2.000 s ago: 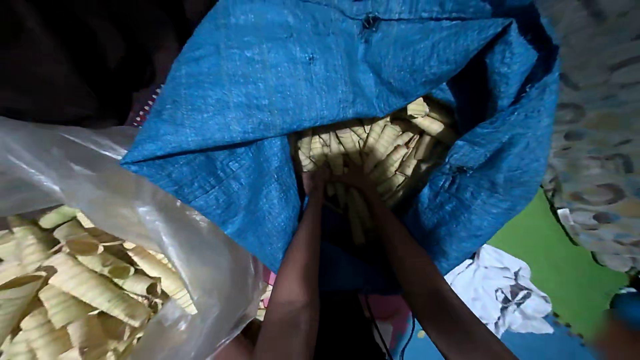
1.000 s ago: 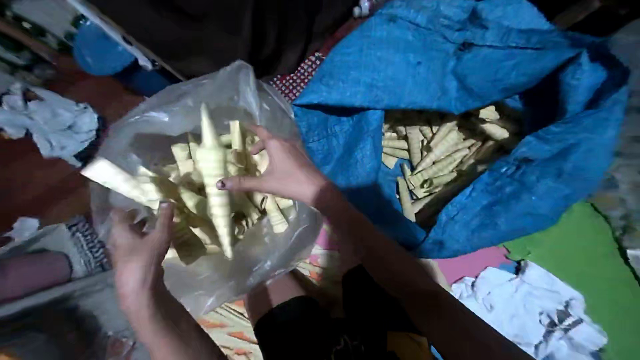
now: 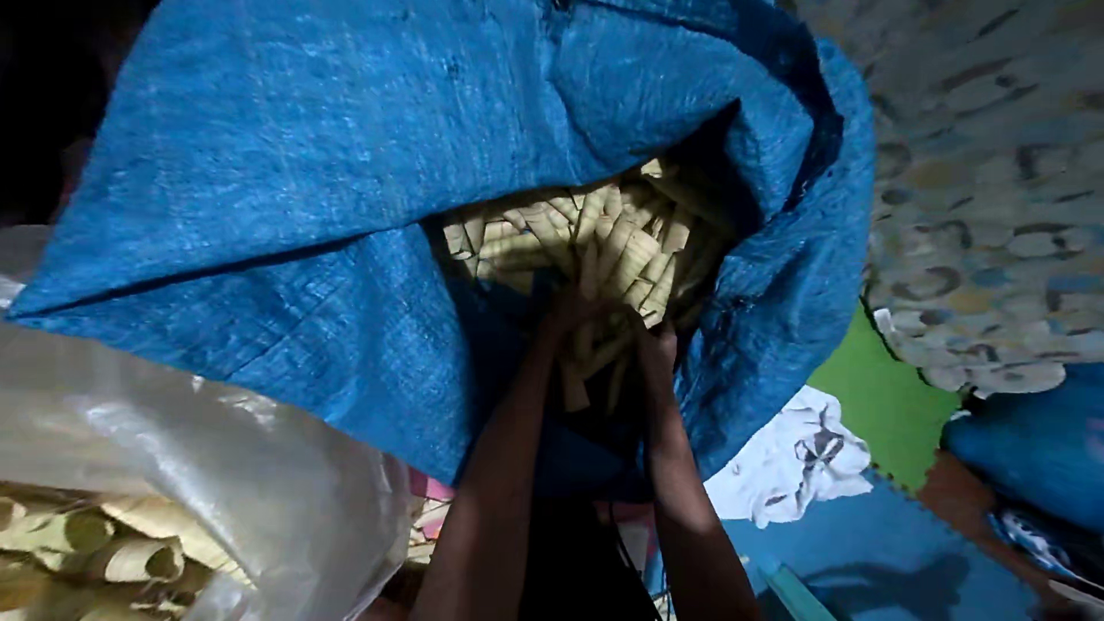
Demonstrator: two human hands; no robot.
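A big blue woven plastic sack (image 3: 285, 164) lies with its mouth open before me. Inside it is a heap of pale woven palm-leaf casings (image 3: 552, 228), long and narrow. Both my arms reach into the sack. My left hand (image 3: 573, 306) is in shadow at the near side of the heap, against some casings. My right hand (image 3: 657, 343) is just right of it, its fingers at the casings near the sack's right side. Shadow hides most of the fingers, so their grip is unclear. At the lower left, a clear plastic bag (image 3: 285, 483) holds larger rolled pale leaf pieces (image 3: 142, 559).
To the right of the sack lie a crumpled white cloth (image 3: 789, 457), a green foam mat (image 3: 888, 397) and a blue mat (image 3: 871, 535). A patterned cloth (image 3: 992, 207) covers the upper right. A dark blue item (image 3: 1035, 440) is at the right edge.
A second ago both hands were at the clear bag, with a pale pointed bundle at the right hand. Now both are inside the blue sack, and that bundle is no longer distinguishable. The view has shifted.
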